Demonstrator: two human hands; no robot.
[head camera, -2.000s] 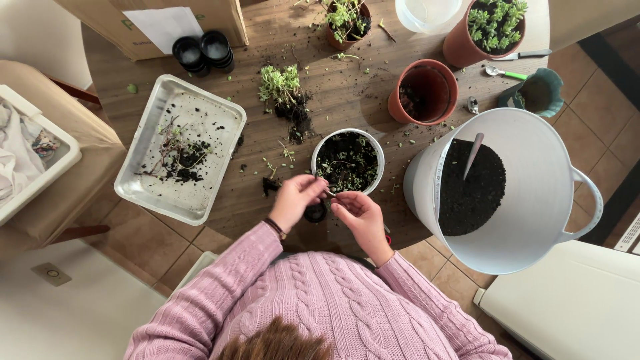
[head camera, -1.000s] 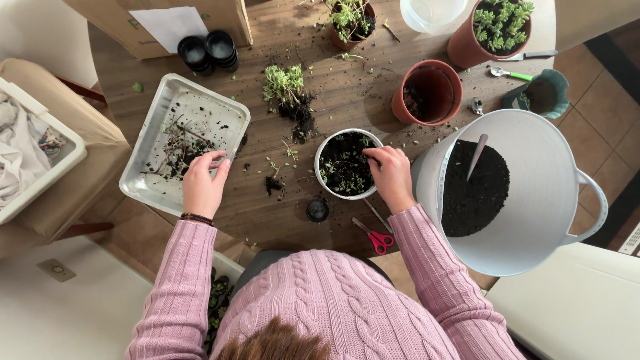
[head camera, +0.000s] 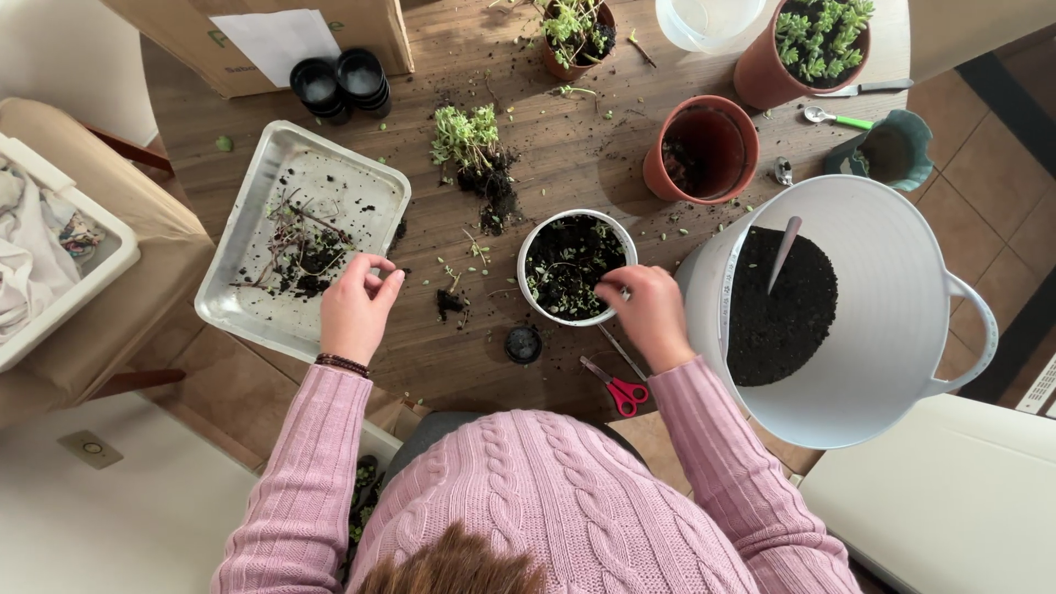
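Observation:
My left hand (head camera: 357, 307) hovers at the right edge of the metal tray (head camera: 221, 262), its thumb and fingertips apart with nothing seen between them. Stems and soil (head camera: 301, 247) lie in that tray. My right hand (head camera: 649, 312) is over the right rim of the round white pot (head camera: 526, 290), fingers bent together; a small pale bit shows at the fingertips, too small to name. Small succulent cuttings (head camera: 575, 264) lie on dark soil inside the pot. Behind, an uprooted succulent with its root ball (head camera: 487, 177) rests on the wooden table.
Red-handled scissors (head camera: 624, 394) and a small black pot (head camera: 523, 345) lie near the front edge. A white tub of soil (head camera: 883, 330) with a tool standing in it is at right. Beyond are an empty terracotta-coloured pot (head camera: 740, 157), potted succulents (head camera: 580, 33), stacked black pots (head camera: 363, 80) and a cardboard box (head camera: 404, 37).
Two seconds ago both hands were together at the white pot's front rim. They have parted, my left hand moving left to the tray and my right hand to the pot's right rim.

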